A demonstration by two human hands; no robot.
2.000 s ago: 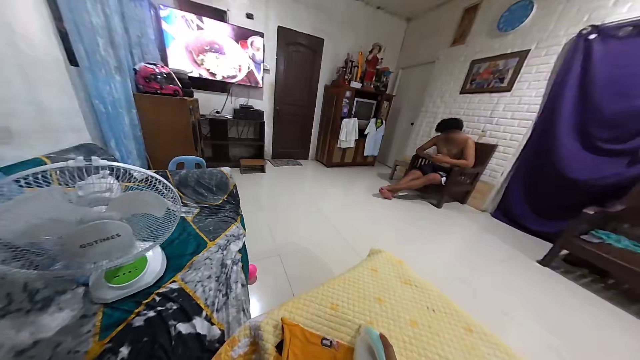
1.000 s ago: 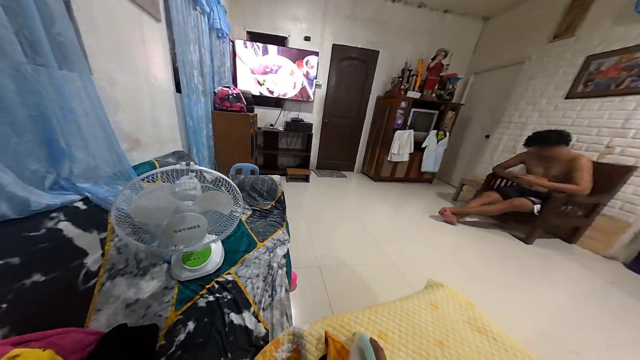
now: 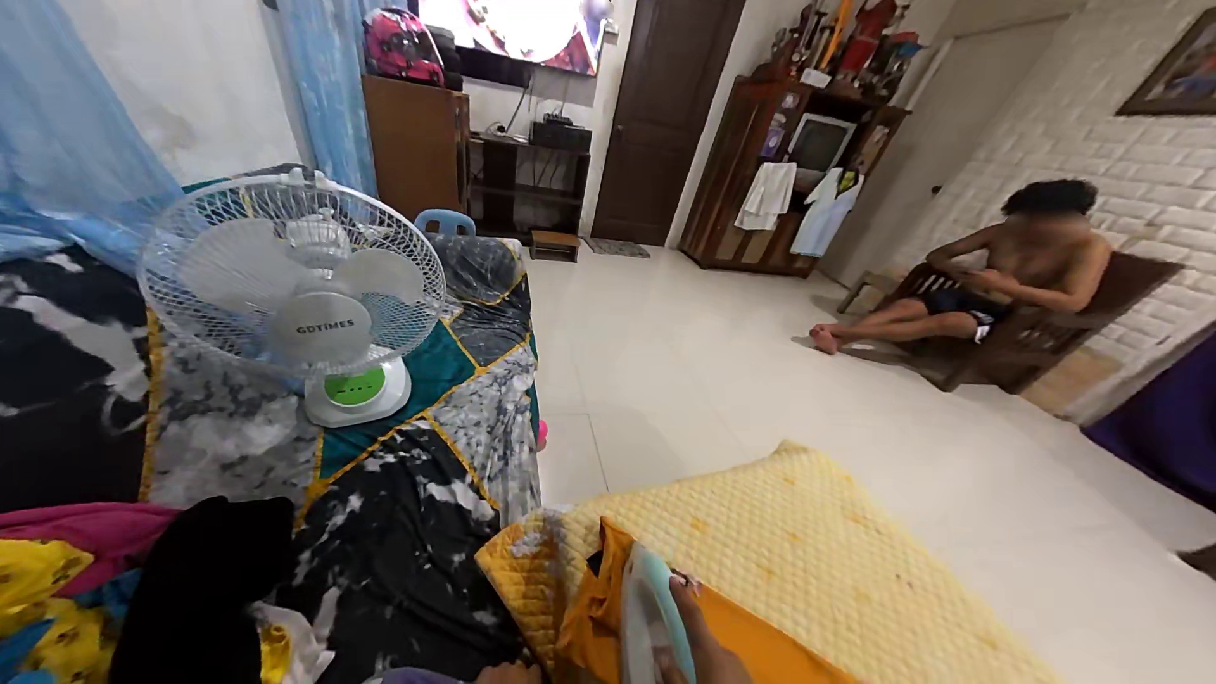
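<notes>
At the bottom middle, my right hand [image 3: 701, 635] grips the handle of a clothes iron [image 3: 650, 608] with a light blue top. The iron rests on an orange cloth garment [image 3: 760, 638], which lies on a yellow quilted pad [image 3: 807, 532]. Part of the garment is bunched up left of the iron. My left hand [image 3: 508, 673] shows only at the bottom edge, beside the pad's brown-stained corner; its fingers are mostly cut off, and whether it holds anything is hidden.
A white table fan [image 3: 328, 328] stands on a patterned sofa cover [image 3: 418, 532] at left. Loose clothes [image 3: 204, 589] lie heaped at lower left. A person [image 3: 1026, 256] sits in a wooden chair [image 3: 1092, 323] at right. Cabinets and a television [image 3: 532, 33] stand behind.
The view has swung and tilted down. The iron and my right hand show more fully now, and my left hand has come into sight at the bottom edge.
</notes>
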